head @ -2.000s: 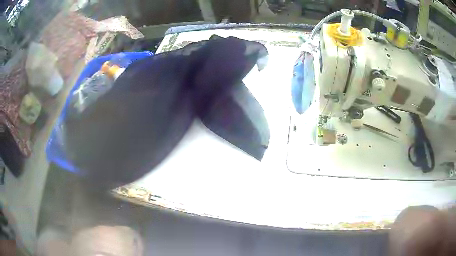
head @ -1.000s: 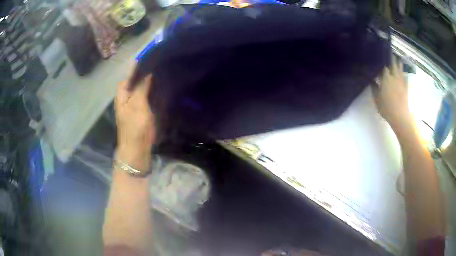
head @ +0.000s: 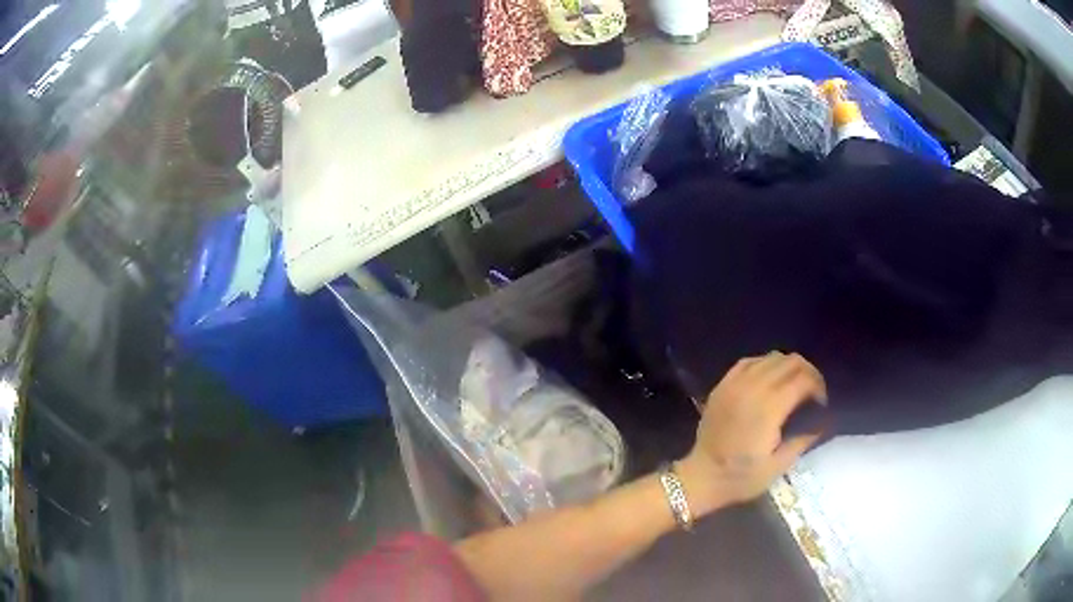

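A dark purple, nearly black cloth (head: 859, 271) lies over the blue basket and the white sewing table (head: 965, 494), reaching the right edge of the view. My left hand (head: 765, 417), with a bracelet on the wrist, is at the cloth's near edge by the table corner. Its fingers are curled, and dark cloth shows between thumb and fingers. My right hand is not in view.
The blue basket (head: 600, 176) holds a clear bag with dark contents (head: 765, 124). A pale side table (head: 412, 176) bears a dark item and patterned cloth. Below are a clear plastic bag with pale contents (head: 541, 429) and a blue crate (head: 282, 341).
The view has turned left, showing more of the side table and blue crate. The cloth now lies lower over basket and table. My right hand has left the view.
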